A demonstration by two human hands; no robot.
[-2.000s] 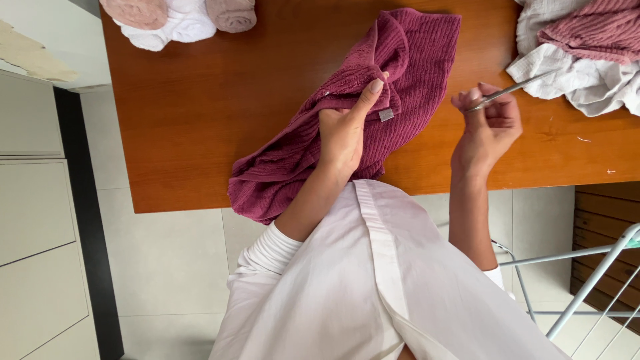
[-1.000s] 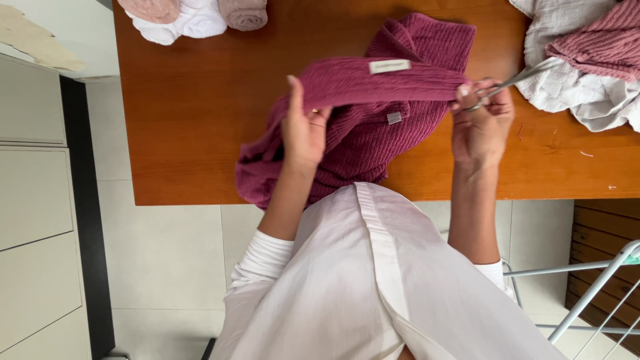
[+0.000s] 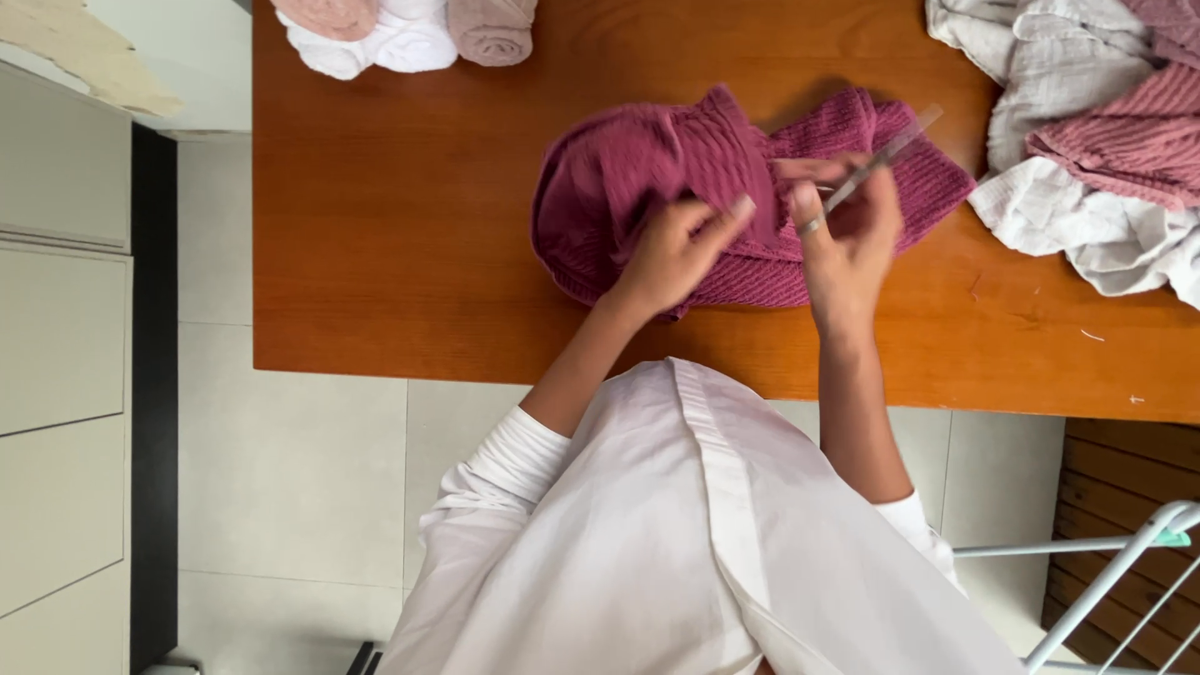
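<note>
A ribbed maroon cloth [image 3: 769,277] lies bunched on the wooden table, its left part rounded and blurred by motion. My left hand [image 3: 680,251] is at the cloth's near left part, thumb and fingers close together on or just over the fabric; its hold is partly blurred. Over the cloth's right half, my right hand [image 3: 848,239] carries a slim metal tool [image 3: 881,159], probably scissors, with the tip pointing up and right. A ring shows on that hand. Whether its fingertips also touch the fabric cannot be told.
Rolled pink and white towels [image 3: 412,33] sit at the table's far left. Crumpled white cloths [image 3: 1050,112] and a ribbed pink cloth [image 3: 1130,141] lie at the right. Thread bits dot the table [image 3: 984,375]. A metal rack [image 3: 1148,544] stands at the lower right.
The maroon edge with a white label, stretched between my hands a second ago, is down in the bunched cloth, and the label is out of sight. My right hand still has the metal tool.
</note>
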